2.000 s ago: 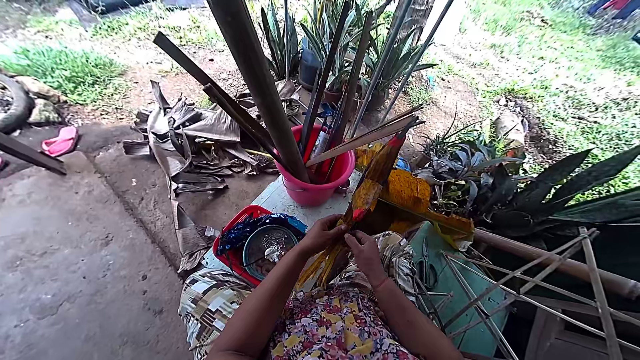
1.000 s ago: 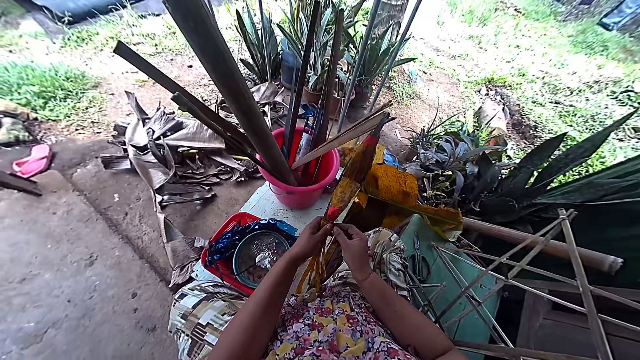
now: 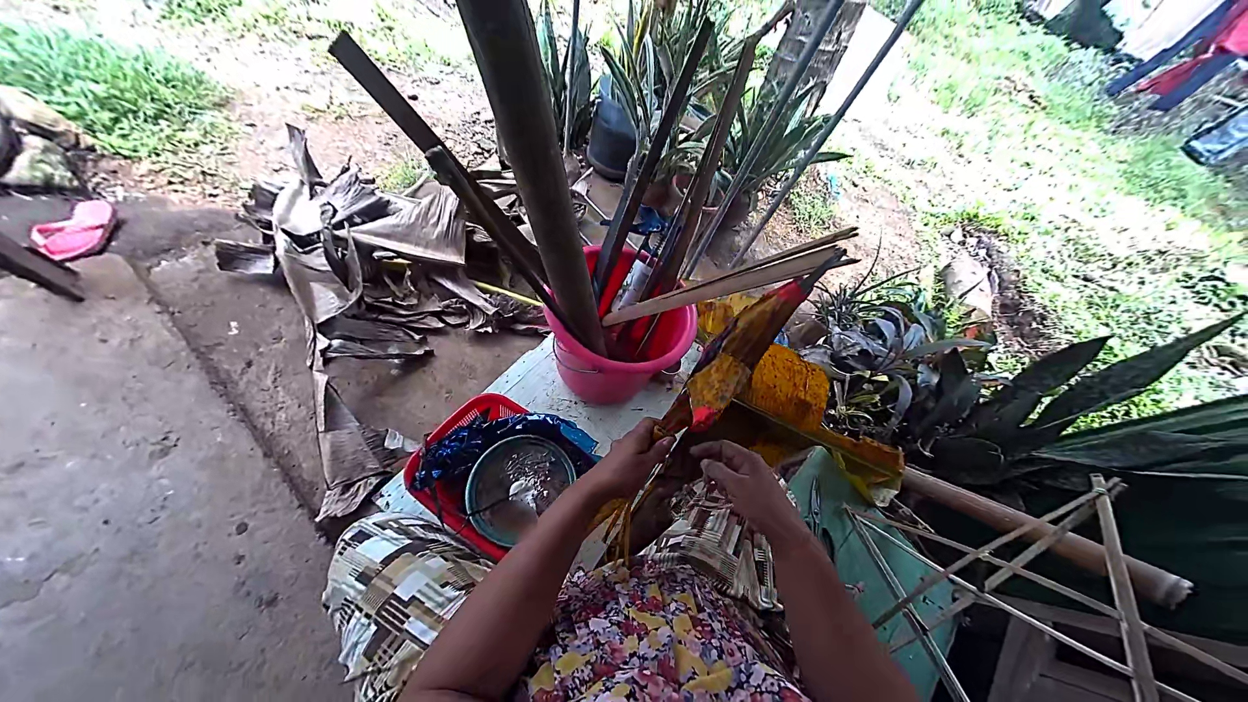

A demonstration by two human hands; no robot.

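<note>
My left hand (image 3: 634, 458) is closed around the lower part of a long bundle of coloured strips or leaves (image 3: 726, 370), orange, red and dark, which slants up to the right. Close by on the right, my right hand (image 3: 746, 483) has its fingers bent and spread, just off the bundle; whether a fingertip touches a thin strand cannot be made out. A pink bucket (image 3: 603, 378) holding a bamboo pole (image 3: 546, 175) and split sticks stands beyond my hands. Yellow-orange dried leaf pieces (image 3: 785, 388) lie behind the bundle. Narrow yellow strips hang below my left hand.
A red basket (image 3: 439, 502) with dark blue foil and a round bowl (image 3: 522, 487) sits on a pale bench (image 3: 531, 380). Dry leaves (image 3: 361, 253) litter the ground. To the right are a stick frame (image 3: 1033, 556), a bamboo pole (image 3: 1063, 541) and spiky plants.
My right hand has moved apart from my left, with its fingers now spread. The left hand still grips the bundle.
</note>
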